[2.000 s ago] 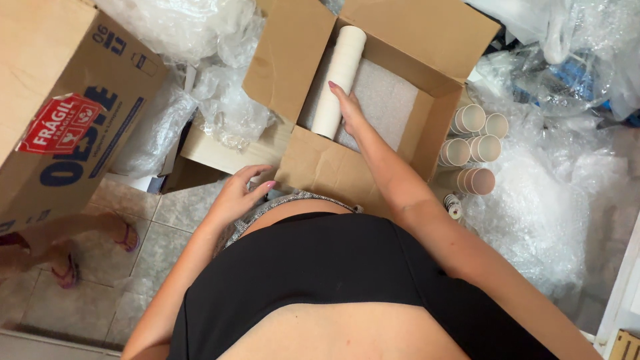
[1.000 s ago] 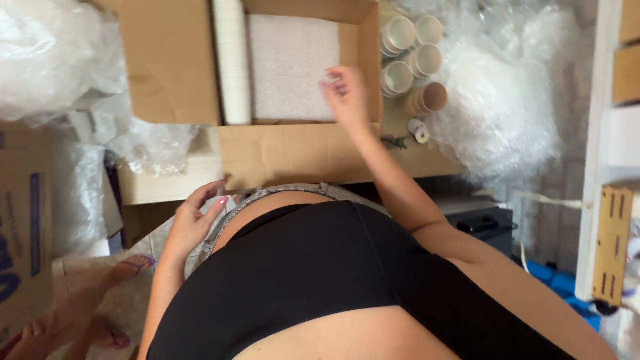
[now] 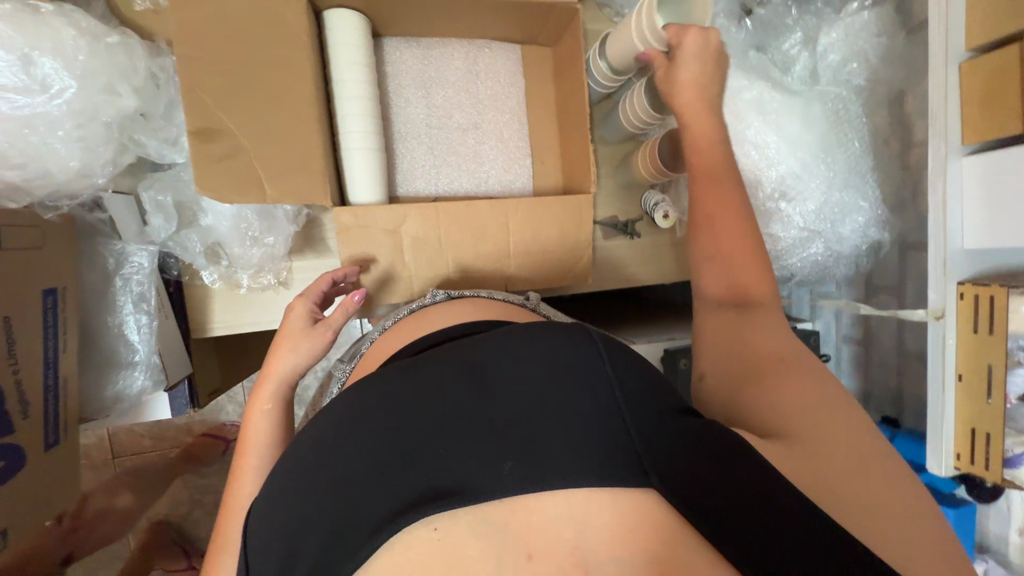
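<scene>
A cardboard box [image 3: 560, 120] stands with its flaps folded out. Along its left inner wall lies a long white stack of nested cups [image 3: 358, 104], beside a sheet of white foam [image 3: 456, 116] on the bottom. To the right of the box, my right hand [image 3: 694, 72] grips a short stack of white cups [image 3: 632, 36], tilted at the top of the view. More nested cups [image 3: 636, 108] and a brownish pair or stack of cups [image 3: 660, 156] are below that hand. My left hand [image 3: 320, 316] is empty, fingers apart, near the lower left corner of the front flap.
Clear plastic wrap [image 3: 824, 160] is heaped on the right, with more plastic wrap [image 3: 72, 104] at left. A small roll [image 3: 658, 208] and a small dark tower-shaped figure [image 3: 620, 227] lie on the wooden table [image 3: 248, 308]. A large carton [image 3: 36, 360] and another person's feet are lower left.
My right hand has moved from over the foam, where it was empty a second ago, to the cups on the right and taken hold of a stack. Two seconds ago it was on the long white stack.
</scene>
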